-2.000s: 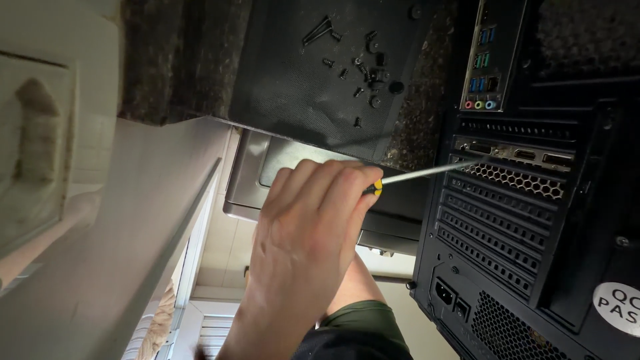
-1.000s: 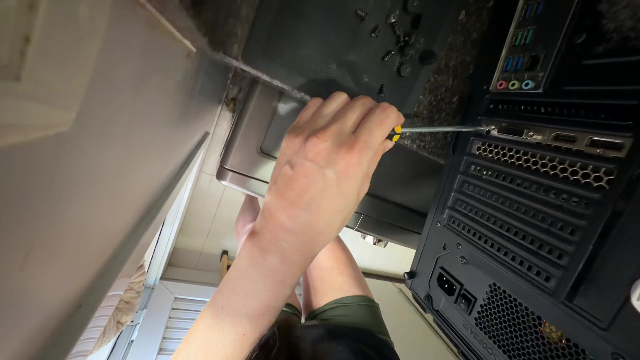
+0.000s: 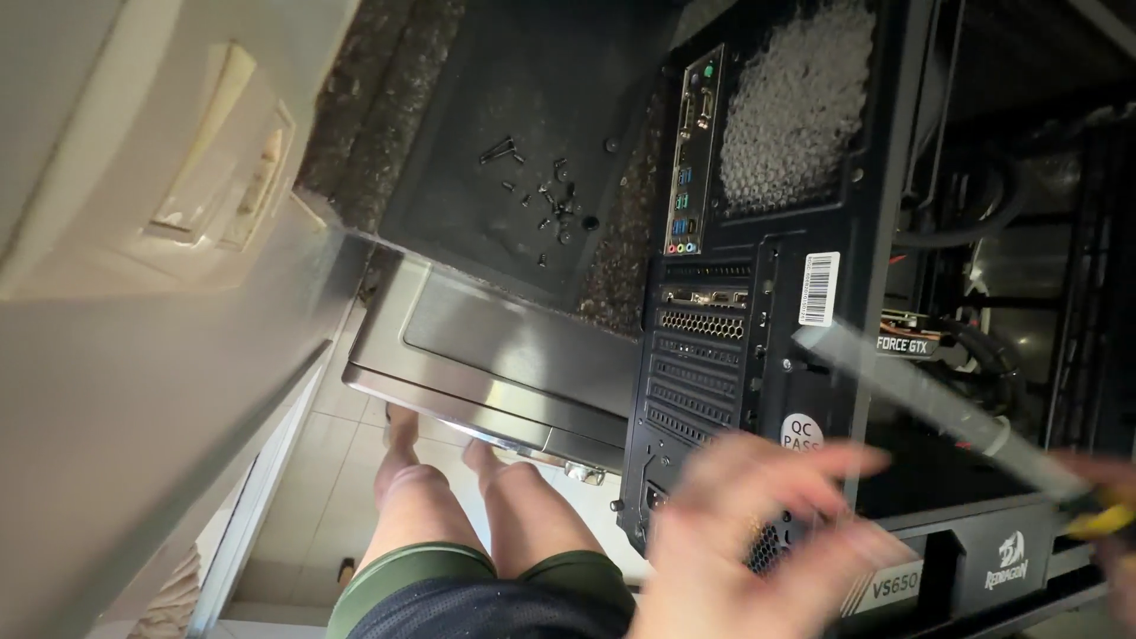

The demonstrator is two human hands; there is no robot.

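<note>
My left hand [image 3: 754, 532], blurred, is in front of the lower back corner of a black computer case [image 3: 821, 373]. Its fingers are apart, and nothing shows between them. At the right edge, my right hand [image 3: 1116, 559] is partly out of frame and holds a screwdriver [image 3: 941, 404] by its black and yellow handle. The blurred shaft points up and left across the case's open side, its tip near a barcode sticker [image 3: 818, 288]. Inside the case sits a graphics card [image 3: 905, 344], its port bracket [image 3: 707, 297] showing at the back. Below it is a power supply [image 3: 892, 586].
Several loose screws [image 3: 559, 209] lie on a black surface [image 3: 479, 240] set on a dark speckled stone countertop [image 3: 621, 257]. A metal-fronted appliance [image 3: 470, 382] stands below the counter edge. A pale wall with a socket plate [image 3: 217, 169] is at the left.
The screwdriver was in my left hand at the graphics card bracket; now it is in my right hand at the far right. My left hand has moved to the lower right. The view has shifted toward the case's open side.
</note>
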